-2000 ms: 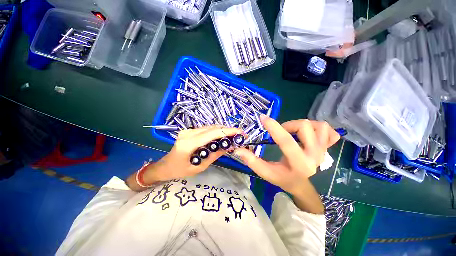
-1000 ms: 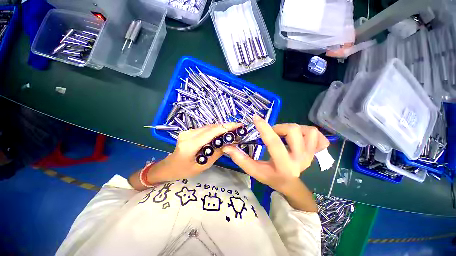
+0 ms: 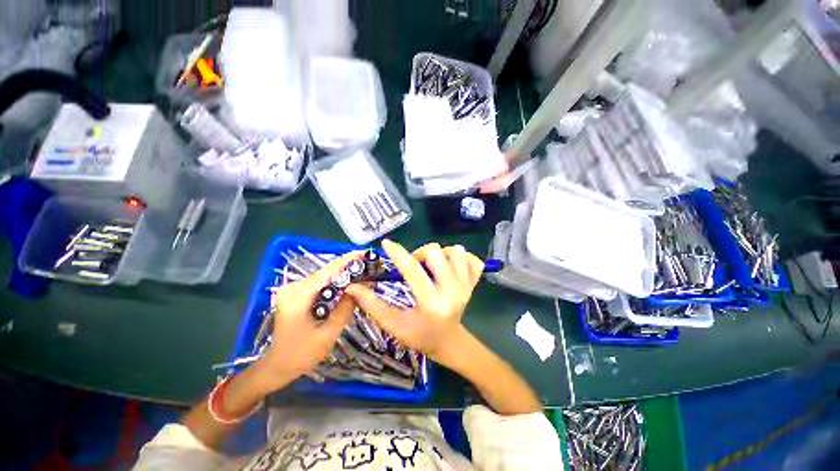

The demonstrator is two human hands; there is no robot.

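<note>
My left hand [image 3: 302, 324] is closed around a slanting row of several metal shaft assemblies [image 3: 342, 279], their dark-ringed round ends facing up. My right hand [image 3: 431, 299] is beside it, its thumb and index finger at the upper end of the row. A slim dark blue pen-like tool [image 3: 493, 265] lies across the right hand, its end sticking out past the fingers; its tip is hidden. Both hands are over the blue parts tray [image 3: 249, 322], which is heaped with loose silver assemblies.
Clear bins [image 3: 191, 267] with a few assemblies stand left, a white carton [image 3: 97, 152] behind. Beyond the tray is a small clear box [image 3: 391, 228] with a row. Right are stacked clear boxes [image 3: 589, 239], a white scrap [image 3: 534, 337], blue trays [image 3: 635, 337] and a green bin [image 3: 665, 432].
The camera view has tilted up, showing more of the bench's far side. Both hands remain together over the tray. The white scrap lies on the bench, apart from the right hand.
</note>
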